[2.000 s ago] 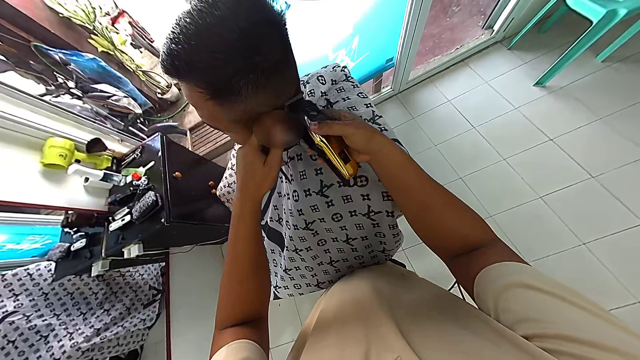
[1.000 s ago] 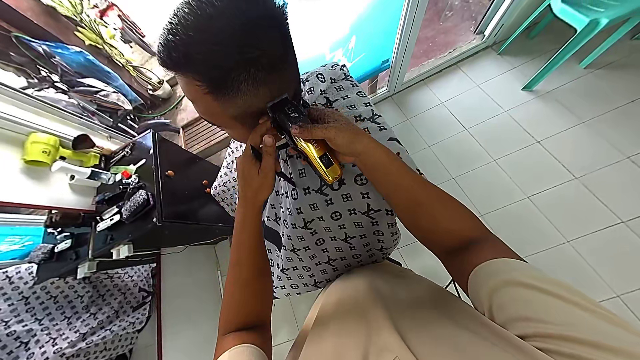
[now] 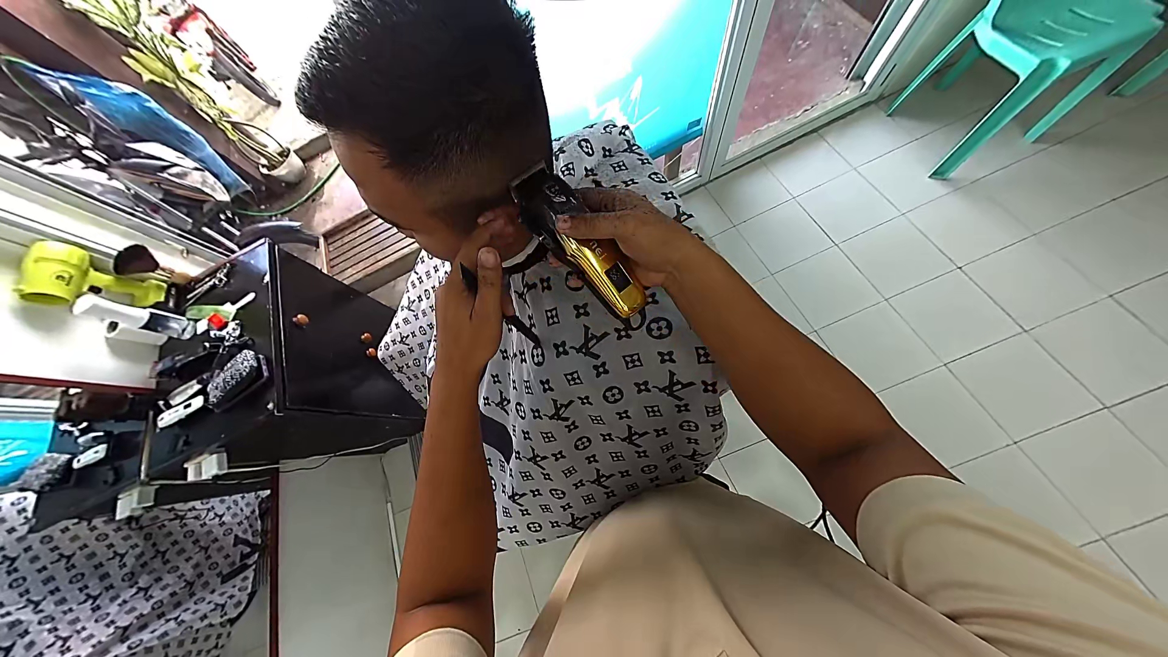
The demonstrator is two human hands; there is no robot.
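Note:
My right hand [image 3: 630,233] is closed around a gold and black hair clipper [image 3: 598,265], its blade against the hair behind the ear of a seated person [image 3: 438,100]. My left hand [image 3: 474,297] is at that person's ear, thumb and fingers close together, with a dark comb-like tool [image 3: 522,328] held in it, mostly hidden by the fingers. A white barber cape [image 3: 593,392] with a black pattern covers the person's shoulders and back. The hair is short at the side and longer on top.
At the left stands a black cabinet [image 3: 338,347] with round knobs. Its top carries a brush [image 3: 235,379], small clippers and other tools, beside a yellow-green hair dryer [image 3: 82,274]. A mirror is at the lower left. A turquoise plastic chair [image 3: 1049,55] stands on the tiled floor at the upper right.
The clipper has moved up from lower behind the ear to the hair behind it, compared with one second ago. My left hand has shifted a little at the ear.

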